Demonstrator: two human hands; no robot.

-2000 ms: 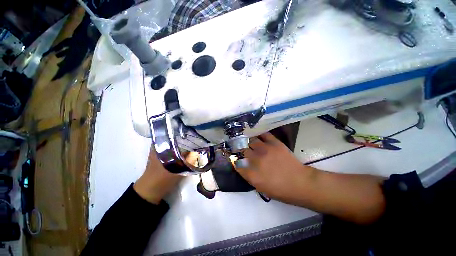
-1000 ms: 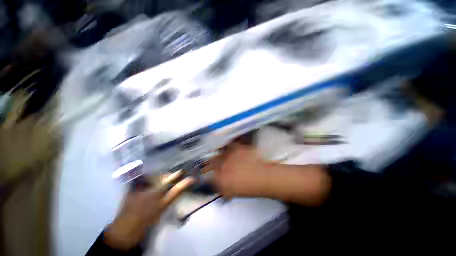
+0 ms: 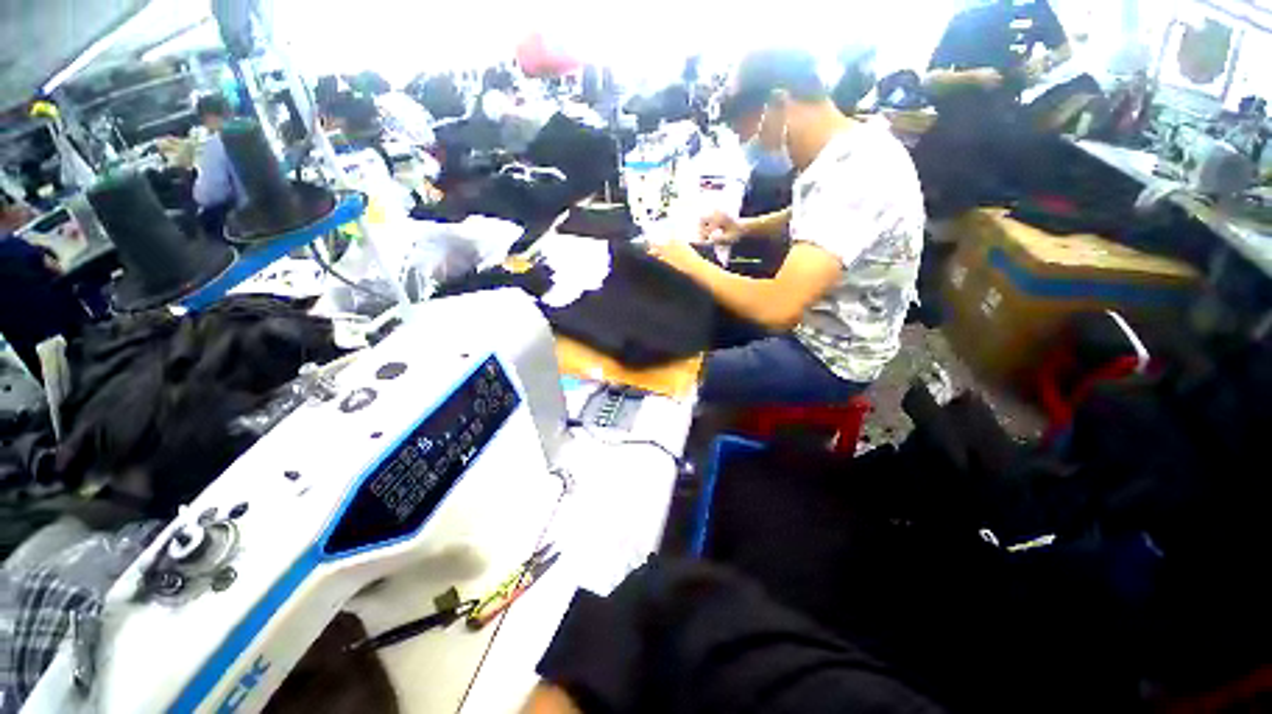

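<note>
The white sewing machine [image 3: 460, 328] with a blue stripe and a dark control panel stands at the left. Brown cloth [image 3: 335, 674] lies under its arm, cut off by the bottom edge. Snips with red-yellow handles [image 3: 505, 589] lie on the white table beside a thin dark pointed tool [image 3: 413, 624]. My right arm in a black sleeve reaches in at the bottom middle; only a sliver of skin shows at the cuff and the hand is cut off. My left hand is out of the picture. The needle area is also out of view.
A person [image 3: 858, 237] in a patterned shirt sits working at another machine ahead. Dark thread cones [image 3: 156, 230] stand at the left. Black garments lie behind the machine and at the right. A cardboard box [image 3: 1074, 286] stands at the right; checked cloth shows lower left.
The view has swung up and to the right, showing the machine's control panel and the room. Both hands, earlier at the needle area, have left the picture; only the right sleeve and a skin sliver remain.
</note>
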